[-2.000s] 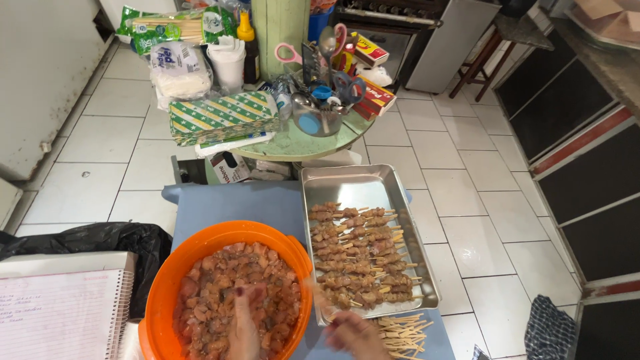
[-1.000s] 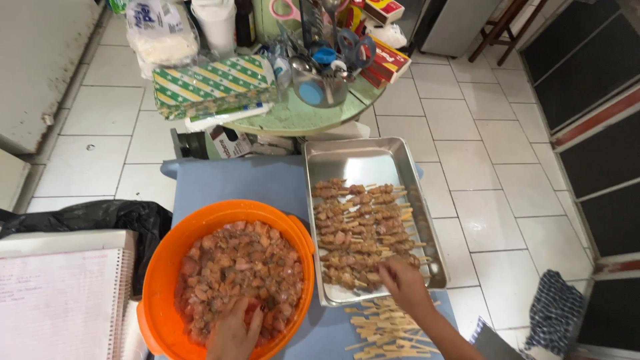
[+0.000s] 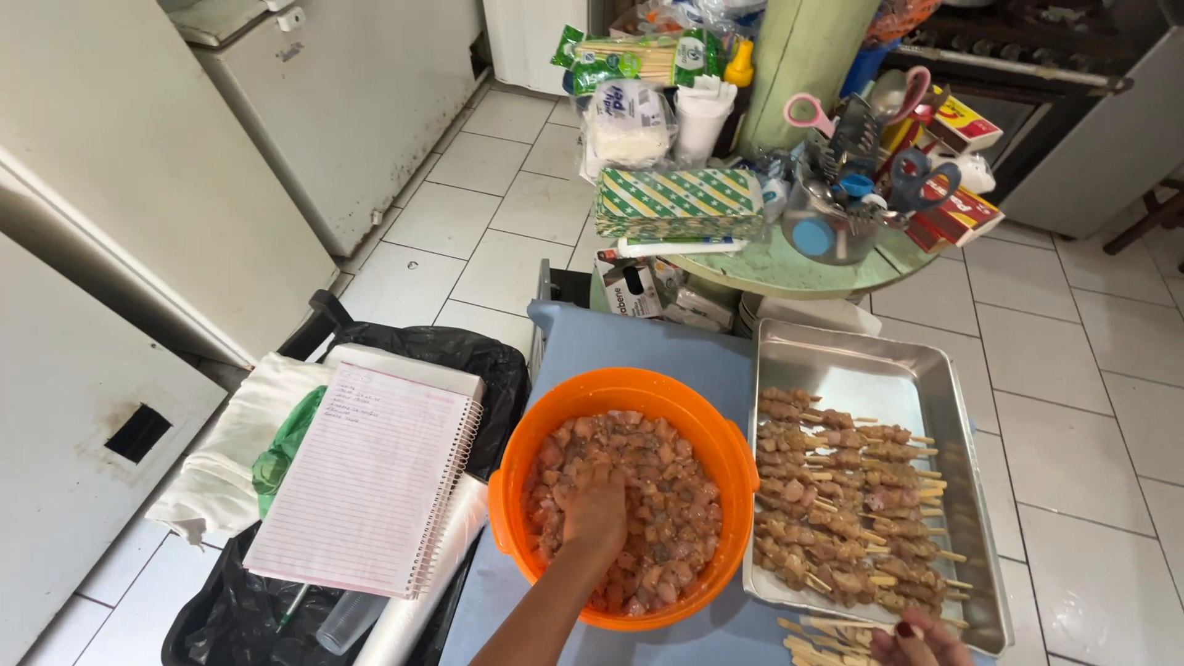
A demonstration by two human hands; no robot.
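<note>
An orange plastic tub [image 3: 740, 462] holds small cubes of raw meat [image 3: 661, 518]. My left hand [image 3: 595, 509] reaches into the meat, its fingertips partly sunk among the cubes, so what they grip is hidden. To the right, a metal tray [image 3: 988, 555] holds rows of meat skewers [image 3: 846, 518], their wooden ends pointing mostly right. Loose wooden skewers [image 3: 814, 638] lie below the tray's near edge. Beside them, at the bottom edge of the view, is my right hand [image 3: 920, 640], with fingers bent; whether it holds a stick cannot be made out.
A spiral notebook [image 3: 361, 481] with handwriting lies left of the tub, over a black bin bag [image 3: 490, 370]. Beyond the blue surface [image 3: 647, 333] stands a green round table [image 3: 805, 273] with a utensil container [image 3: 832, 231], patterned packets [image 3: 680, 199] and a white cup stack [image 3: 703, 116].
My right hand has moved from over the skewers in the tray to beside the loose sticks at its near edge. My left hand is still in the tub, now further in. The view has swung left.
</note>
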